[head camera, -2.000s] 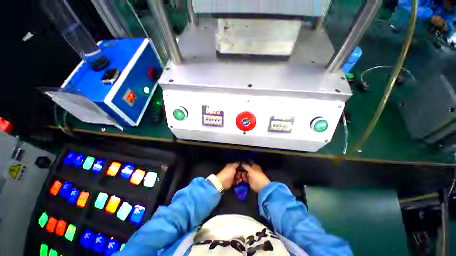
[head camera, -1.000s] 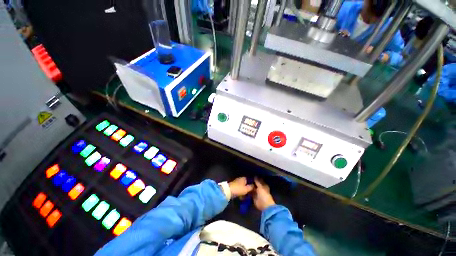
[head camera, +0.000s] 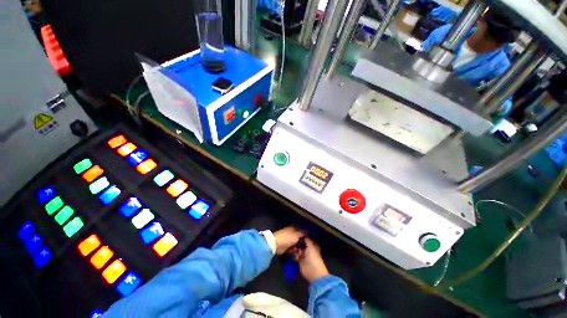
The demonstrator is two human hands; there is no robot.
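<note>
My left hand [head camera: 287,240] and my right hand [head camera: 311,261] are together low in front of me, below the bench edge. Between their fingers is a small dark object, a watch body [head camera: 301,244] by its look, with its details blurred. Both hands close on it. A blue glow [head camera: 290,269] shows just below the fingers, beside my right hand; what gives it off is too blurred to tell.
A black tray [head camera: 208,233] of lit watches stands at the left. The press [head camera: 367,163] stands on the green bench, its upper platen [head camera: 423,87] above a metal block [head camera: 398,121]. A blue tester [head camera: 239,102] with a watch on top is left of it. A person [head camera: 485,59] is behind.
The view has turned left, so the press now sits tilted and further right. The tray's watch colours have changed. My hands stay together around the small dark object.
</note>
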